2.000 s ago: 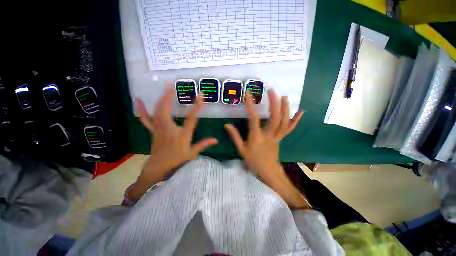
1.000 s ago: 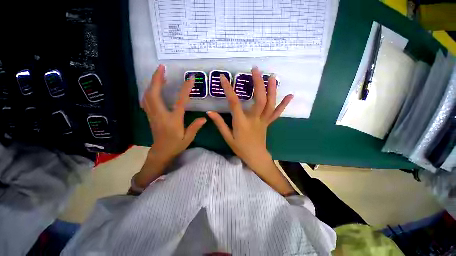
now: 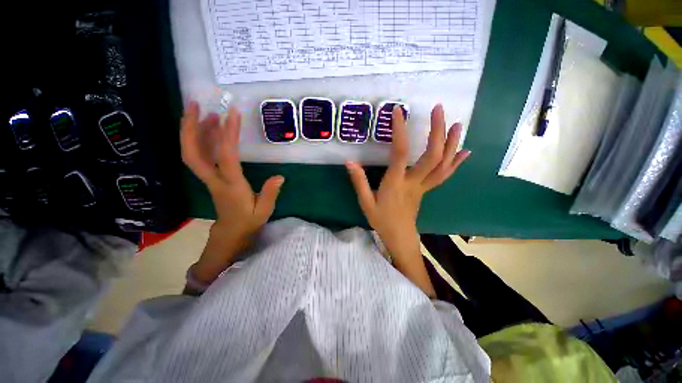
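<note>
Several strapless smartwatches stand in a row on the white pad. The leftmost watch and the one beside it show small text and a red button. The third watch and the rightmost watch show white text lines. My right hand is spread, with its index fingertip on or over the rightmost watch's screen. My left hand is left of the row, fingers apart, touching no watch. A small white tag lies just above its fingers.
A black blister tray with more watches is at left. A printed form lies beyond the row. At right are note paper, a pen and clear plastic sleeves. A sleeve of another person is at lower left.
My left hand has moved left, off the leftmost watch. My right hand has shifted right, uncovering the third watch. The two left screens now show red buttons instead of their earlier text.
</note>
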